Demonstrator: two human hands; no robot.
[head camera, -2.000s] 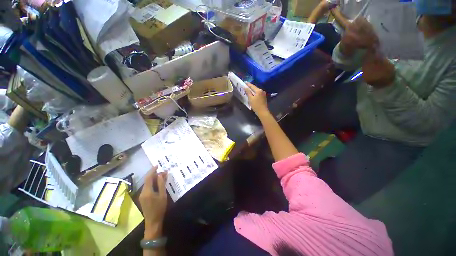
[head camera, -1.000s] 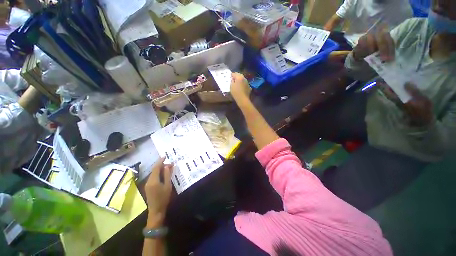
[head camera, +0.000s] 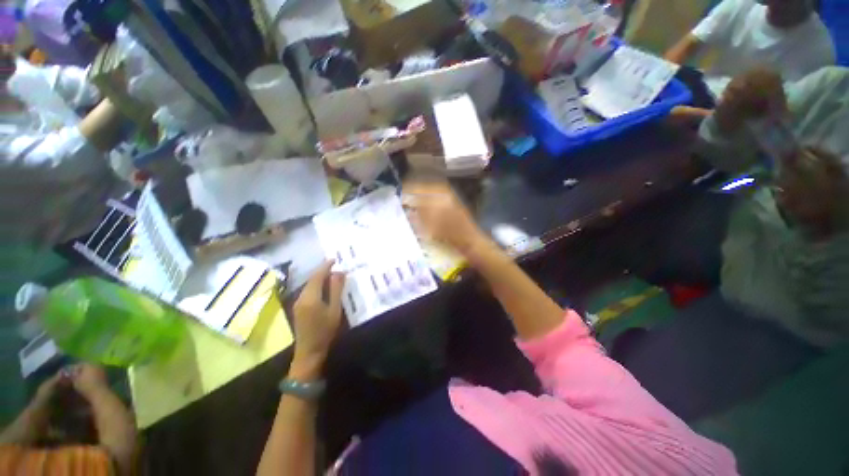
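Note:
A white printed instruction leaflet (head camera: 380, 256) lies flat and unfolded at the table's front edge. My left hand (head camera: 317, 311) rests at its lower left edge, fingers on or beside the paper. My right hand (head camera: 436, 214) is blurred, over the leaflet's upper right edge; whether it touches the paper is unclear. A folded leaflet (head camera: 460, 130) lies on the small tan carton behind, out of my hand. My right hand partly hides the clear bag and its yellow edge.
A green bottle (head camera: 112, 321) stands on yellow card (head camera: 219, 372) at left, near a white rack (head camera: 154, 246). A blue bin (head camera: 596, 135) with leaflets is at back right. Other people sit at right and left; two hands and an orange garment show at lower left.
My right hand has let go of the folded leaflet on the carton and come back toward the unfolded sheet. My left hand stays at the sheet. The camera view has shifted.

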